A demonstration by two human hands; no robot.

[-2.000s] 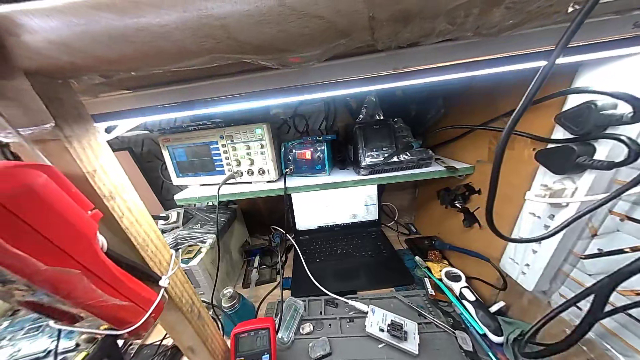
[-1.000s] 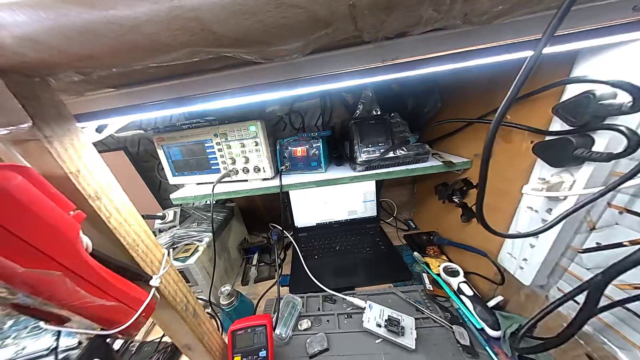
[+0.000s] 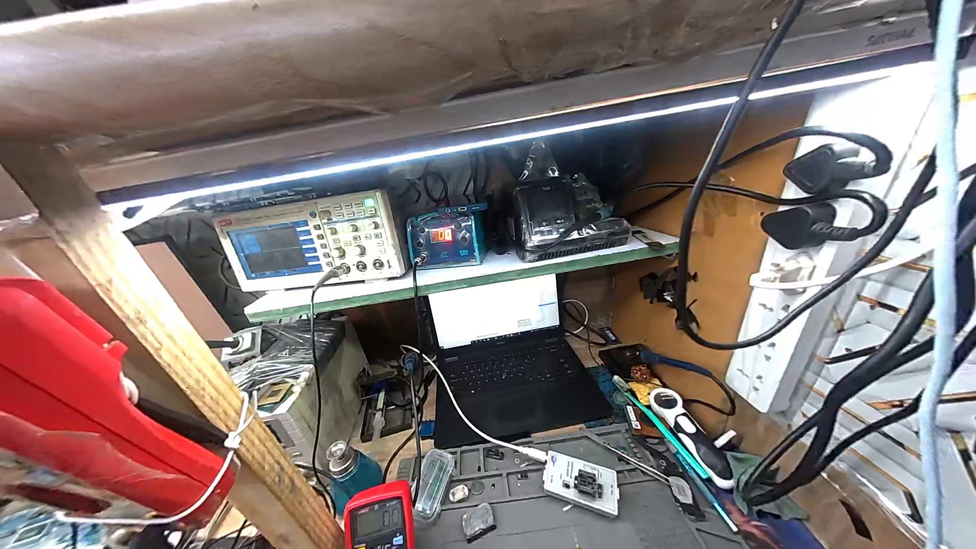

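Neither of my hands is in view. An open black laptop (image 3: 511, 381) with a lit screen stands under a shelf. A white cable runs from beside it to a white chip programmer (image 3: 581, 483) with a black socket, lying on a grey repair mat (image 3: 534, 526). Left of the programmer are a clear plastic case (image 3: 435, 484) and a small clear-grey piece (image 3: 478, 521). A red digital multimeter (image 3: 380, 518) is at the bottom edge, cut off by the frame. A teal bottle (image 3: 353, 471) stands behind it.
The green-edged shelf (image 3: 465, 284) holds an oscilloscope (image 3: 313, 240), a blue-cased soldering station (image 3: 446, 238) and a plastic-wrapped black device (image 3: 568, 217). A wooden post (image 3: 164, 335) slants at left beside a red object (image 3: 84, 404). Black cables hang at right near a power strip (image 3: 785, 328).
A light-blue cord now hangs at the far right of the view, where none showed before.
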